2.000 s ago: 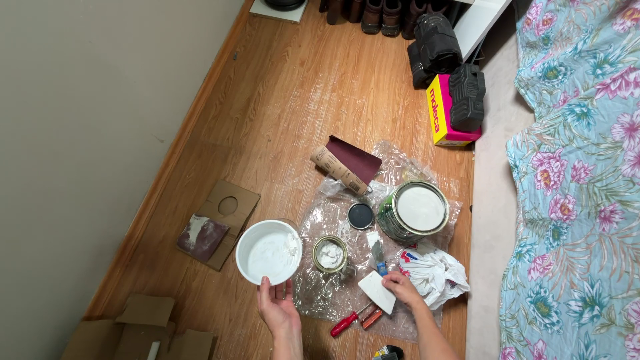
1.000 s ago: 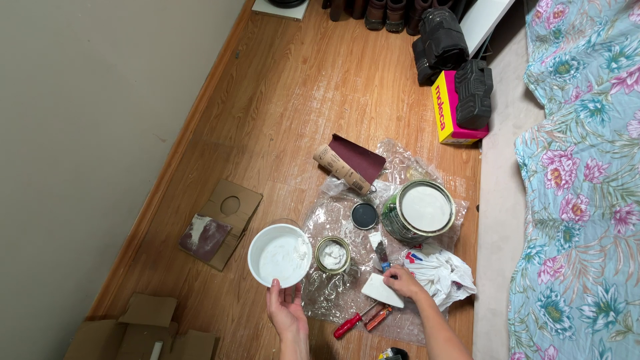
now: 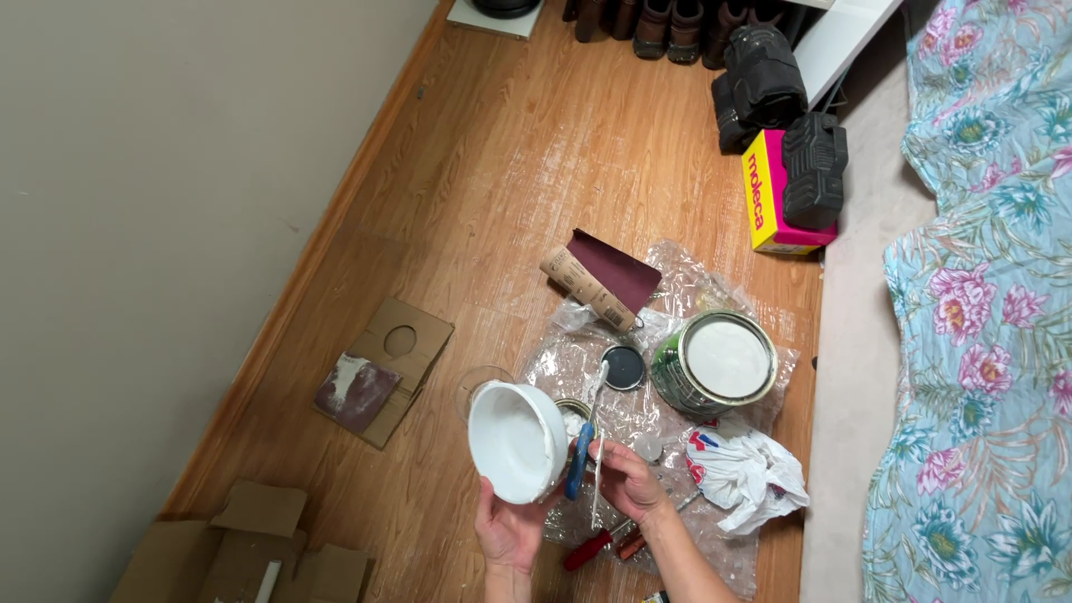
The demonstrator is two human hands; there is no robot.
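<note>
My left hand (image 3: 512, 532) grips a white plastic bowl (image 3: 515, 444) by its lower rim; the bowl is tilted and has white paste on its wall. My right hand (image 3: 630, 481) pinches a thin white spreader (image 3: 598, 477), seen edge-on. Beside it is a blue-handled putty knife (image 3: 579, 461) with white paste on its blade; which hand supports it I cannot tell. Behind the bowl, a small open tin (image 3: 574, 412) of white paste is partly hidden. A large open can (image 3: 727, 360) with white contents stands to the right, and a black lid (image 3: 624, 368) lies between them.
Clear plastic sheeting (image 3: 670, 519) covers part of the wood floor, under a red-handled tool (image 3: 588, 550) and a white plastic bag (image 3: 745, 477). Around it are curled sandpaper (image 3: 615, 272), flat cardboard (image 3: 419, 335) with used sandpaper (image 3: 356, 391), an open carton (image 3: 251, 544) and a shoe box (image 3: 775, 201).
The bowl has moved right and tipped toward my right hand. The blue-handled putty knife, which lay on the sheeting, is now raised beside the bowl. My right hand has turned the spreader edge-on.
</note>
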